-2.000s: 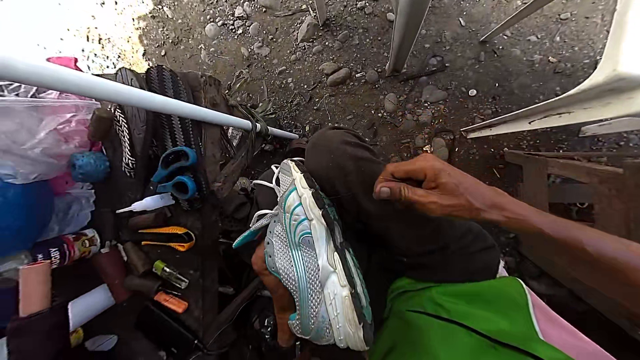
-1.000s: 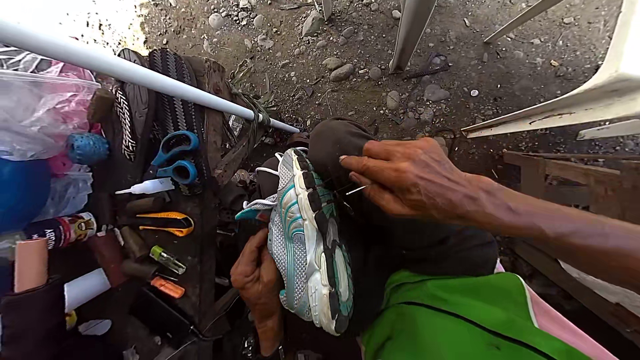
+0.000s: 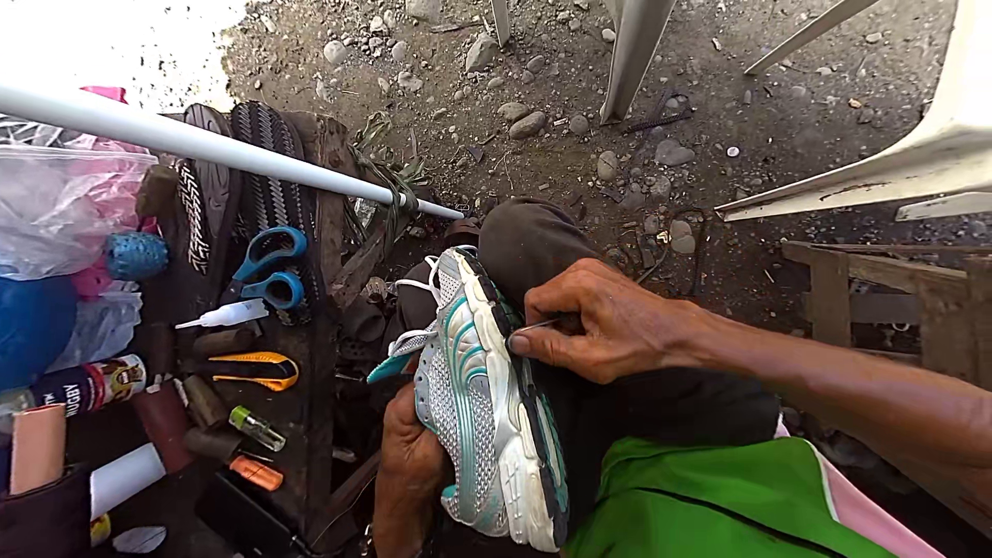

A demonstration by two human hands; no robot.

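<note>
A silver, white and teal running shoe (image 3: 480, 387) lies tilted on its side against my lap, its sole facing right. My left hand (image 3: 411, 442) is at the shoe's left side, its fingers hidden behind or inside the upper. At the sole's right edge, my right hand (image 3: 597, 322) pinches a thin metal piece (image 3: 540, 324), perhaps a needle or hook, between thumb and forefinger. White laces (image 3: 422, 287) hang loose by the tongue.
Left on a dark wooden surface are blue-handled scissors (image 3: 271, 267), a yellow utility knife (image 3: 256, 370), a glue tube (image 3: 229, 314), a can (image 3: 116, 380) and shoe soles (image 3: 267, 155). A white pole (image 3: 232, 155) crosses above; plastic chair legs (image 3: 635, 62) stand ahead.
My right hand has come from above my knee to the edge of the sole. My left hand, mostly hidden at first, now shows at the shoe's left side.
</note>
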